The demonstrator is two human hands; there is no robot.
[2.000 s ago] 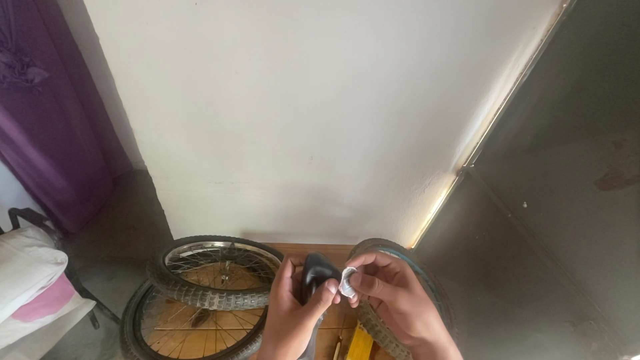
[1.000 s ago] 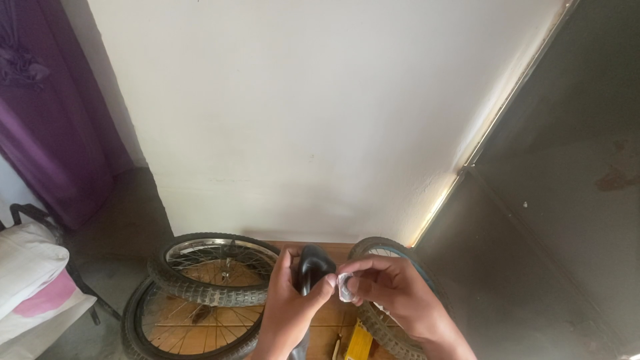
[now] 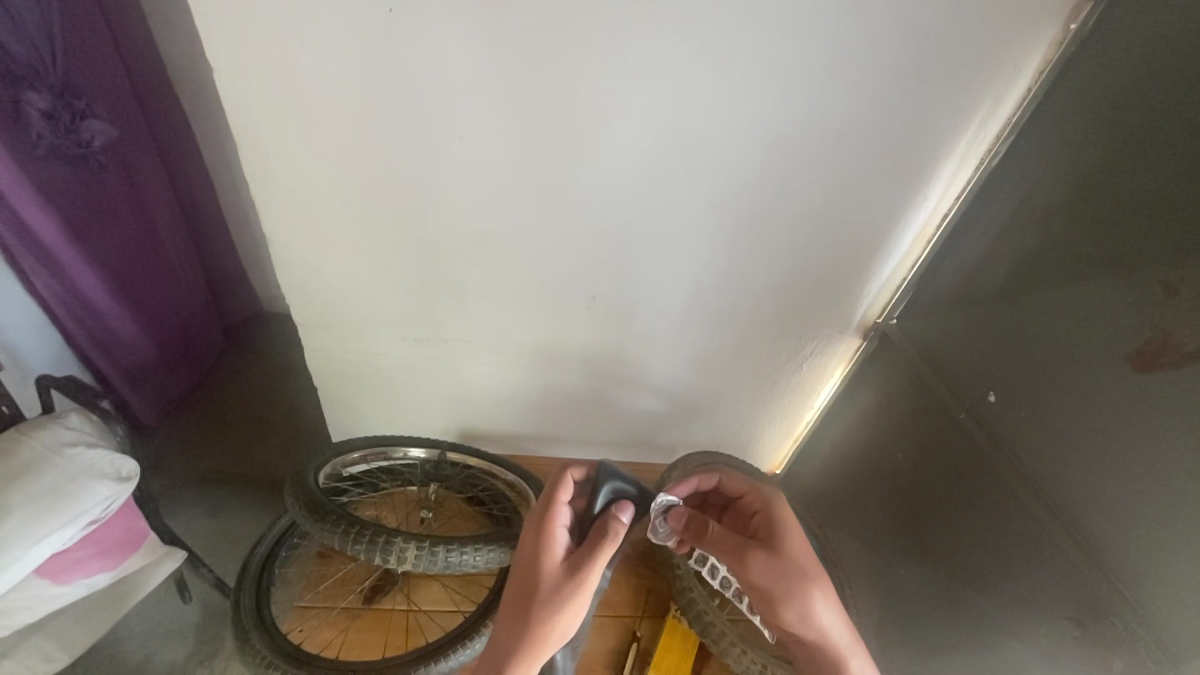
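Observation:
My left hand (image 3: 572, 562) grips a black rubber inner tube (image 3: 614, 492), its thumb pressed on the folded part; the tube hangs down beside the wrist. Close to its right, my right hand (image 3: 741, 539) pinches a small round patch with silvery foil backing (image 3: 665, 519) between thumb and fingers. The patch is beside the tube; whether they touch I cannot tell. Below the right hand shows a strip of patches (image 3: 727, 586), partly hidden by the hand.
Two bicycle wheels with knobby tyres (image 3: 403, 553) overlap at the lower left. Another tyre (image 3: 698, 600) lies behind my right hand, beside a yellow object (image 3: 673, 647). A white wall (image 3: 562, 234) rises ahead, a dark panel (image 3: 1012, 525) stands right, and a chair with cushions (image 3: 70, 516) left.
The black tube has been turned and folded in my left hand, now showing a pointed edge. My right hand still holds the foil-backed patch close beside it.

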